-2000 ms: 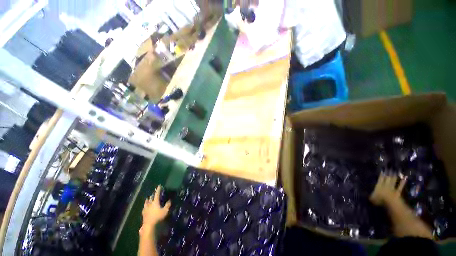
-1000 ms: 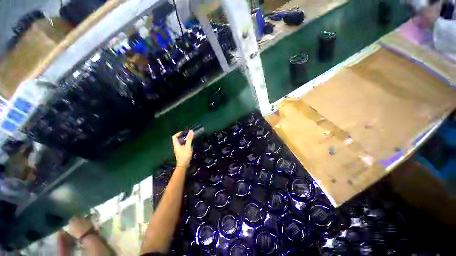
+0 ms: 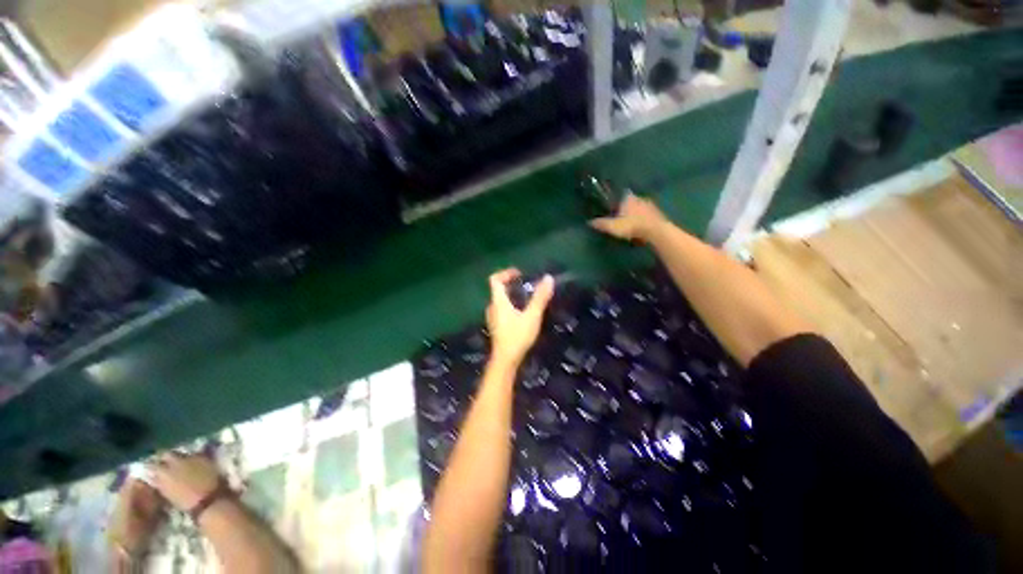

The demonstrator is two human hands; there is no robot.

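The glossy black blister tray lies in front of me, with rows of round pockets and strong glare. My left hand is over its far left edge, with thumb and fingers around a small dark cylindrical unit. My right hand reaches over the green conveyor belt, its fingers at another black cylinder. Blur hides whether they grip it. The pocket contents are too blurred to tell.
A white metal post stands right of my right hand. Cardboard covers the right bench. More black cylinders are on the belt at right. Another person's hands are over the left bench. Stacked black trays stand behind the belt.
My right hand has moved from the carton, where it was two seconds ago, to the belt. My left hand keeps a dark unit at the tray's far edge. The view has turned left.
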